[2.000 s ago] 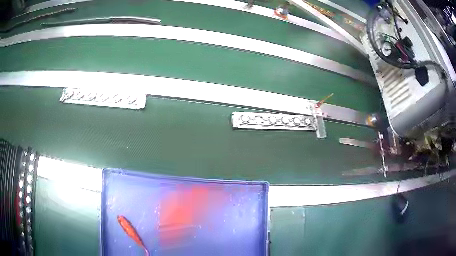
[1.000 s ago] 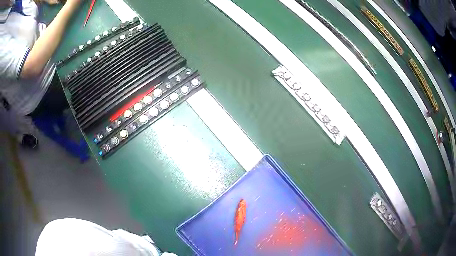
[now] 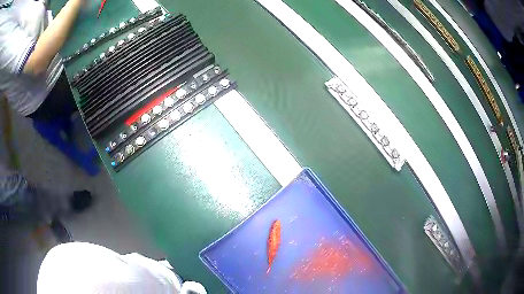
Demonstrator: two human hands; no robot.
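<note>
Neither of my hands shows; a white sleeve or shoulder (image 3: 109, 273) is at the bottom left edge. A blue tray (image 3: 247, 228) lies at the bottom centre. In it lie a red-orange fish-shaped item (image 3: 274, 240) and a patch of loose red-orange grains (image 3: 330, 263). A stack of black strips (image 3: 141, 74) lies at the upper left, with a red item (image 3: 154, 104) among them and rows of shiny round parts at its near edge (image 3: 187, 107). A pale strip module (image 3: 365, 123) lies on the green surface right of centre, and another (image 3: 441, 240) at the lower right.
White rails (image 3: 264, 138) cross the green work surface (image 3: 281, 92). A co-worker's arm (image 3: 54, 37) reaches in at the top left, near a thin red tool (image 3: 102, 7). A blue stool (image 3: 69, 146) stands below the bench. Gold-coloured strips (image 3: 484, 86) lie at the far right.
The view has swung left from the tray and equipment to the black strips and co-worker. In the last second it has shifted only slightly, and dark shapes now show on the floor at left.
</note>
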